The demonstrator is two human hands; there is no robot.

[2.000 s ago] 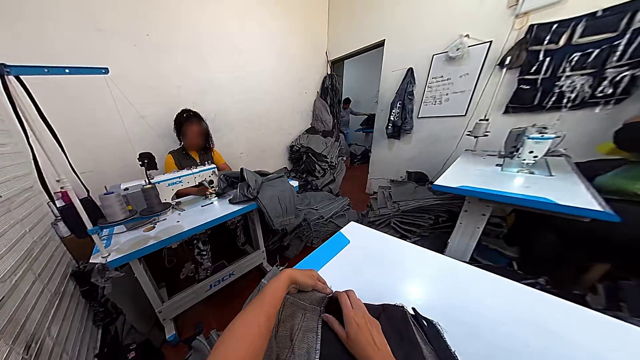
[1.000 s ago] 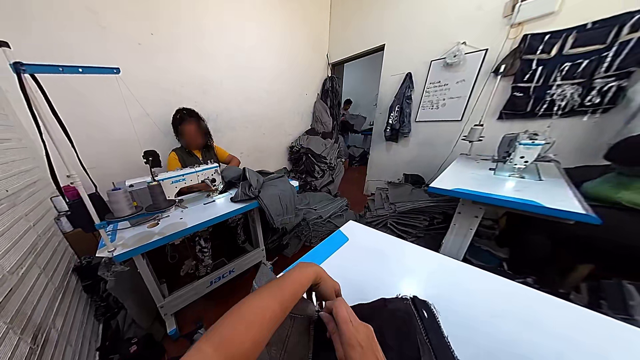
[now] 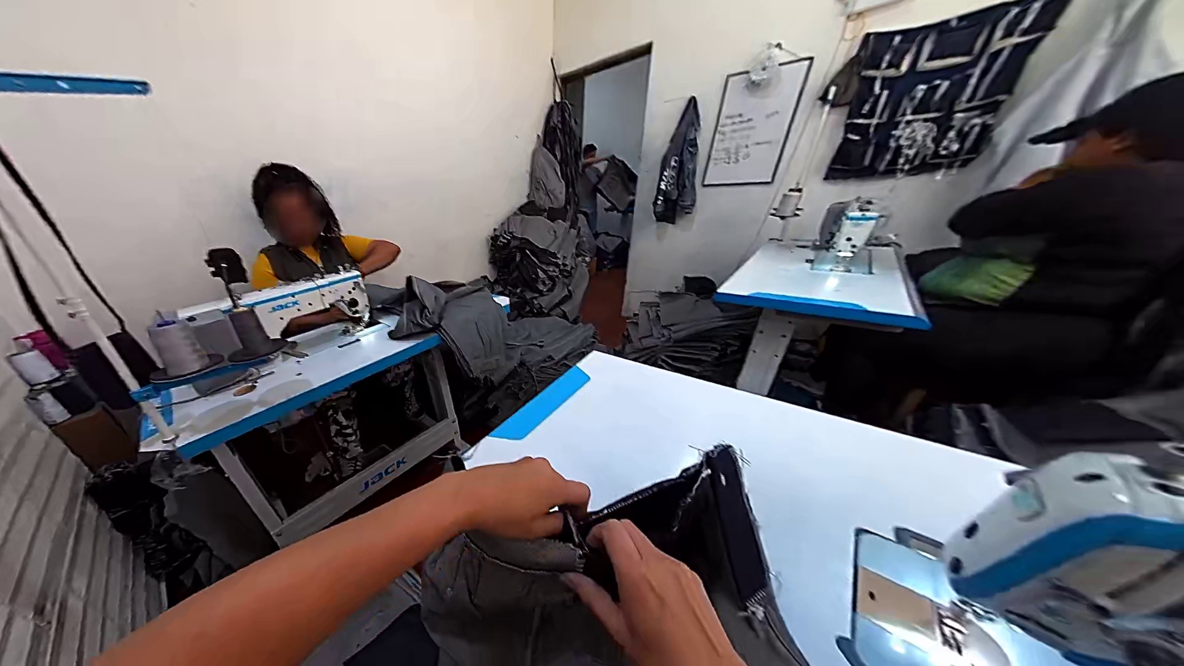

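My left hand (image 3: 525, 497) reaches in from the left and pinches the upper edge of a dark grey garment (image 3: 504, 601) with stitched seams and frayed threads. Close beside it, my right hand (image 3: 647, 578) grips the same edge, thumb on the near side. A black band (image 3: 735, 527) of the cloth rises to the right of my hands, its raw end lying over the white sewing table (image 3: 795, 444). A small dark piece between my fingertips is too hidden to name. At the lower right stands a sewing machine head (image 3: 1082, 546) over its metal plate.
A person (image 3: 305, 222) sits at a Jack sewing machine (image 3: 287, 305) on the left, with thread cones (image 3: 180, 347) beside it. Another person (image 3: 1082, 213) in a dark cap sits at right near a second machine (image 3: 851, 236). Grey garments (image 3: 536, 259) are heaped by the doorway.
The view has shifted, bringing the near machine head and the capped person into sight. My hands stay together at the garment's edge, and the black band now stands up more.
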